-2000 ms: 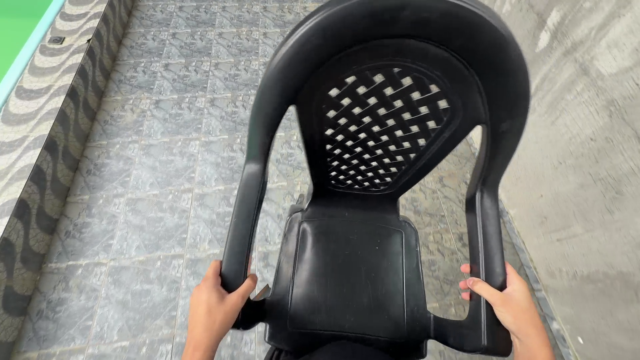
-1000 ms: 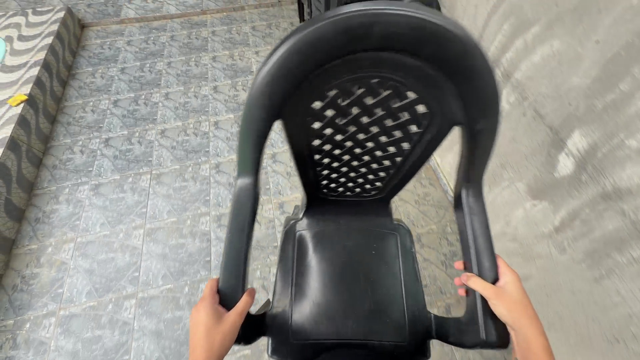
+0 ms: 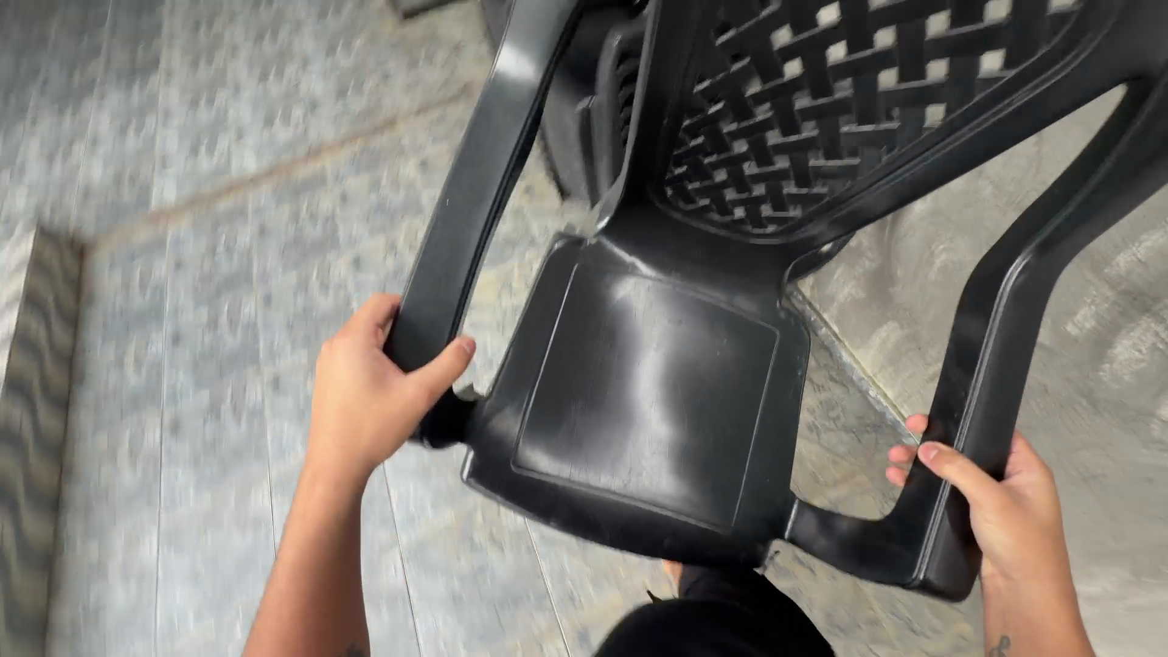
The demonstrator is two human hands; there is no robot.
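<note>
A black plastic armchair with a woven-pattern back hangs tilted in front of me, its seat toward me. My left hand grips the front of its left armrest, thumb on top and fingers wrapped around the outer side. On the other side, my right hand is closed around the front of the right armrest, with fingertips showing on the inner side. The top of the backrest lies outside the view. The chair's legs are hidden beneath the seat.
Behind the chair stand other dark plastic chairs, partly hidden. A concrete wall rises on the right. At the far left is a low ledge with a wavy pattern. Grey tiles cover the floor, and my dark-clothed leg shows below.
The view has turned and moved forward along the floor. The held chair now leans to the right in view, and the dark chairs behind it show more. Both hands keep their hold on the armrests.
</note>
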